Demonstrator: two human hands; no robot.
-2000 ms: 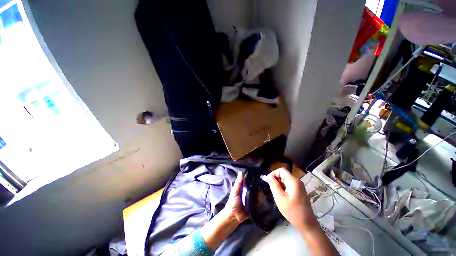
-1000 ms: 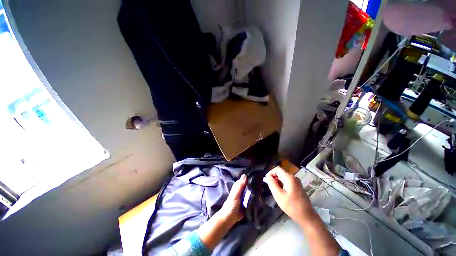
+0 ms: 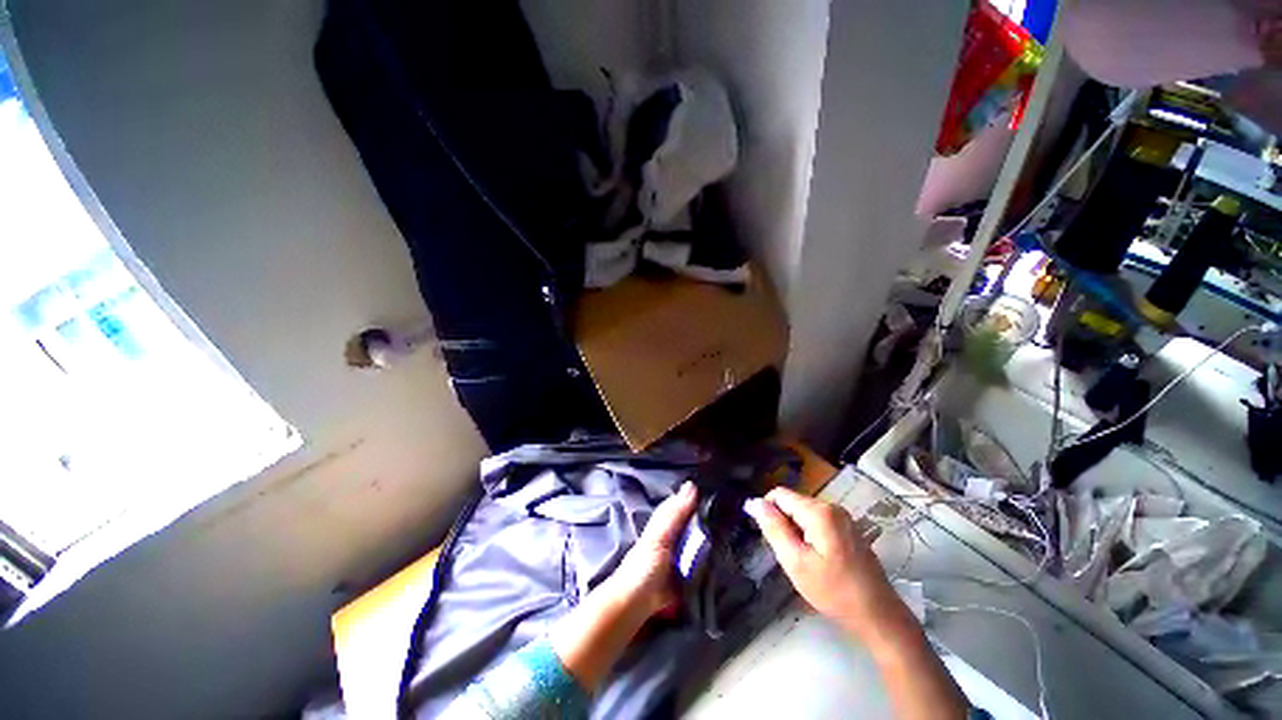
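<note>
A grey-purple garment [image 3: 527, 584] with dark edging lies on the table's left part. Dark cloth [image 3: 724, 528] is bunched at its right side, between my hands. My left hand [image 3: 650, 566] is on the left of the bunch, thumb up, holding the dark cloth with a small white patch beside the fingers. My right hand [image 3: 816, 546] is at the right of the bunch, thumb and forefinger pinched together at its edge. What the fingertips pinch is too small and blurred to name.
A cardboard box [image 3: 682, 352] stands by the wall behind the garment, beside hanging dark garments [image 3: 464, 211]. At right, a trough [image 3: 1125, 619] holds crumpled white paper [image 3: 1174, 556] and white cables [image 3: 1040, 640]. Thread cones [image 3: 1188, 260] stand beyond.
The view has shifted slightly, so the scene sits further left. My right hand has moved slightly down and away from my left hand. The dark cloth between them has changed shape.
</note>
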